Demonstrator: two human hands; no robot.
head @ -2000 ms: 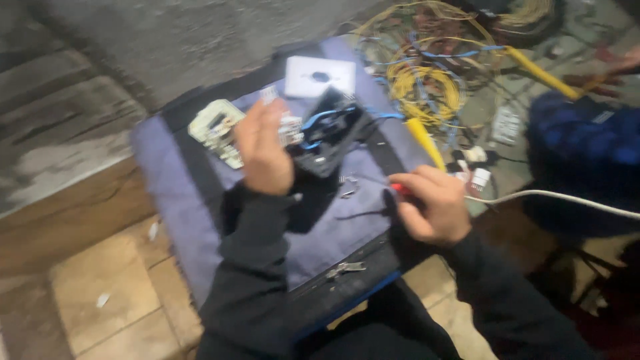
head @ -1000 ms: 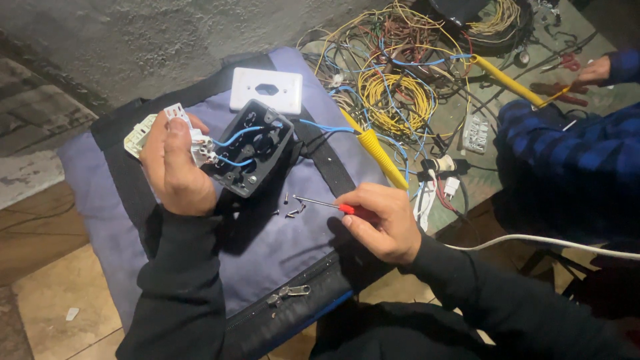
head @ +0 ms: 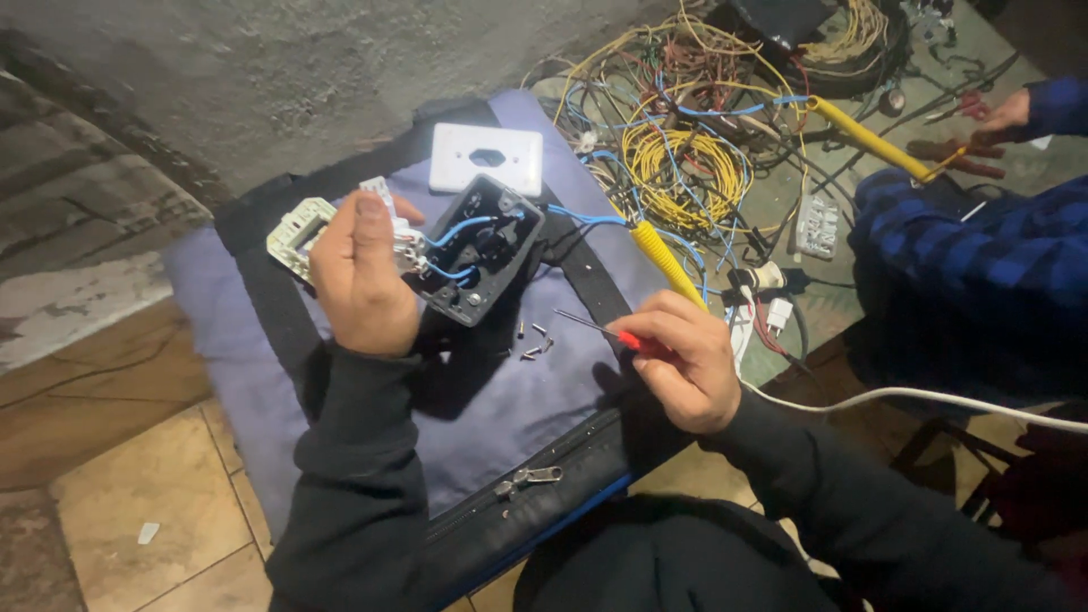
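Note:
My left hand (head: pixel 367 276) grips a white electrical socket module (head: pixel 403 231) between thumb and fingers. Two blue wires (head: pixel 459 229) run from it into a black junction box (head: pixel 489 251) just to its right. In my right hand (head: pixel 684 361) is a screwdriver with a red handle (head: pixel 629 341), its thin shaft pointing left over several small loose screws (head: pixel 533 350). A white faceplate (head: pixel 486 160) lies behind the box, and a cream mounting frame (head: pixel 299 242) is partly hidden by my left hand. All rest on a purple padded bag (head: pixel 510 399).
Tangled wires with a yellow coil (head: pixel 687 178) lie at the back right. Yellow corrugated conduit (head: pixel 667 263) leads toward the box. A white cable (head: pixel 884 393) crosses at right. Another person's hand (head: pixel 1003 115) and plaid sleeve (head: pixel 1058 106) are beyond, near red-handled pliers (head: pixel 969 104).
Since the blurred earliest frame, the socket module and blue wires show clearly. Over the last second both hands stay in nearly the same place by the box and screws.

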